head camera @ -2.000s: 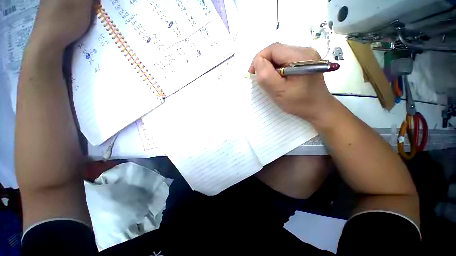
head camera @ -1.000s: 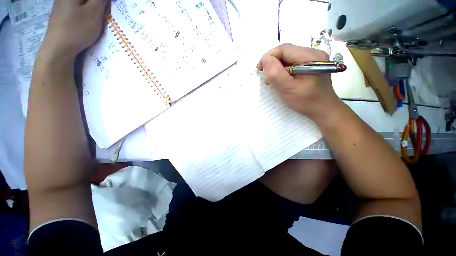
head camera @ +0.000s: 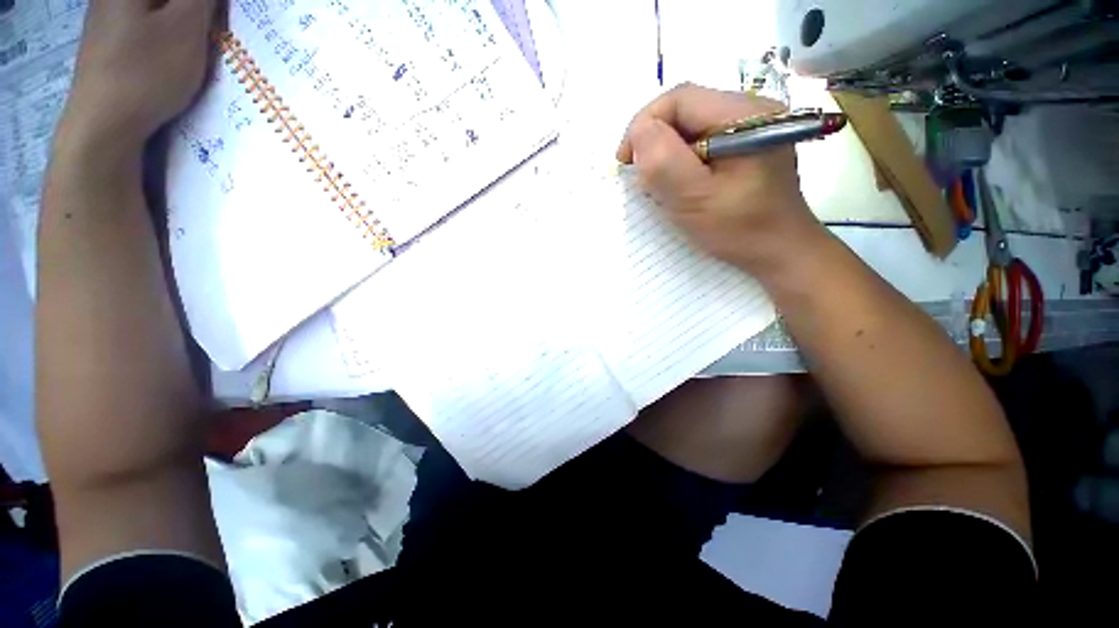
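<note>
My right hand (head camera: 718,172) grips a silver ballpoint pen (head camera: 771,134) with a dark red end, its tip side over the lined paper (head camera: 540,405). The paper is creased, partly overexposed, and hangs over the table edge. A spiral notebook (head camera: 405,111) with blue handwriting and an orange wire coil lies open to its left. My left hand (head camera: 153,55) rests at the notebook's left edge, cut off by the top of the picture; its fingers are mostly out of view.
Scissors (head camera: 1009,313) with orange and red handles lie at right, by a tan strip (head camera: 902,172). A white sewing machine (head camera: 908,37) stands upper right. Printed forms (head camera: 37,111) lie far left. A crumpled white cloth or bag (head camera: 313,509) is below the table.
The view shifts slightly, moving the notebook, paper and scissors together in the picture. The pen's dark end tilts up a little more. My right hand keeps its grip.
</note>
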